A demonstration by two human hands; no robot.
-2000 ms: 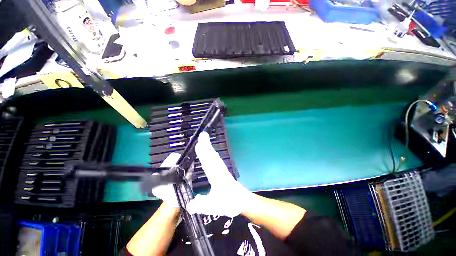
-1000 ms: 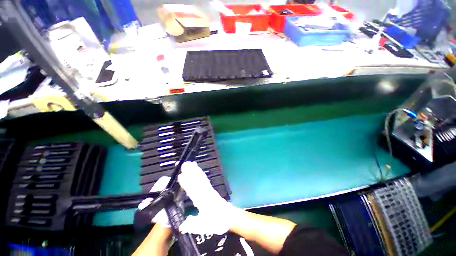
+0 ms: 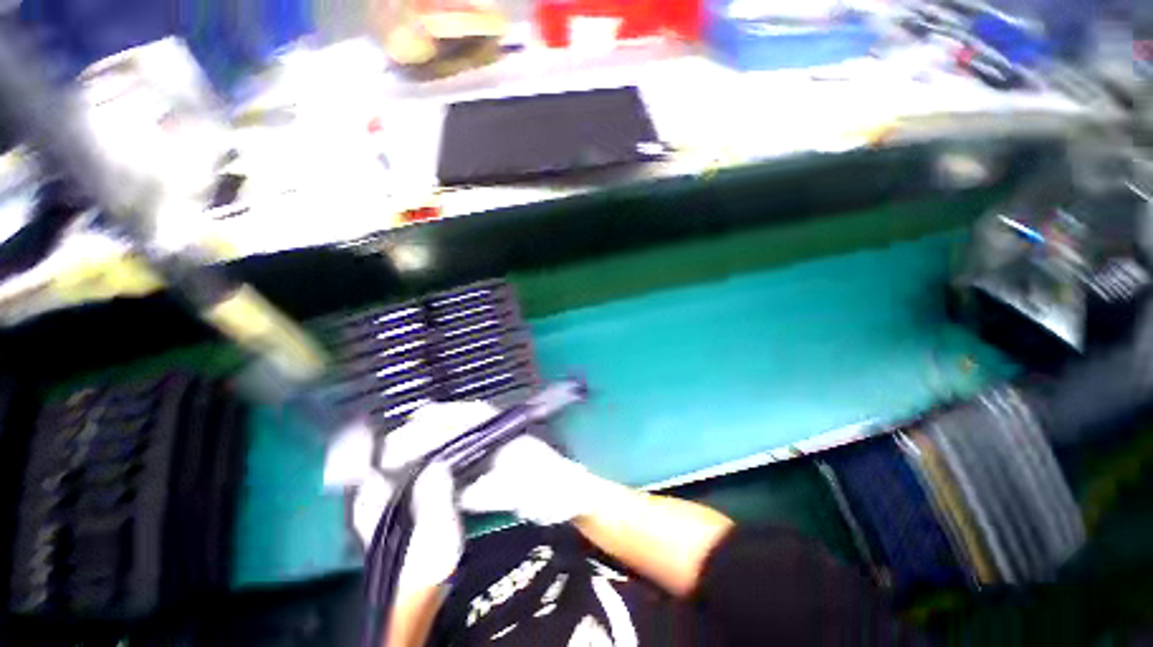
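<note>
A black folding tripod (image 3: pixel 487 436) is held in front of my chest, its long arms now lying close together, from the lower left up to the right. My left hand (image 3: pixel 411 506), in a white glove, is closed around its lower left part. My right hand (image 3: pixel 512 478), also in a white glove, is on its middle and right part. The picture is blurred, so the fingers and the hub are hard to make out. Behind the hands, the black slotted tray (image 3: pixel 516 341) holds bars with silvery stripes; the hands hide its near part.
Stacked full trays (image 3: pixel 95 493) are at the left. A slanted post (image 3: pixel 266 331) stands beside the tray on the green belt (image 3: pixel 746 348). An empty black tray (image 3: pixel 550 133) lies on the white bench. A fixture (image 3: pixel 1043 272) and grey racks (image 3: pixel 999 480) are at the right.
The tripod's spread arms have swung together into a narrow bundle. The left hand has turned and shifted along it. The view has shifted and blurred.
</note>
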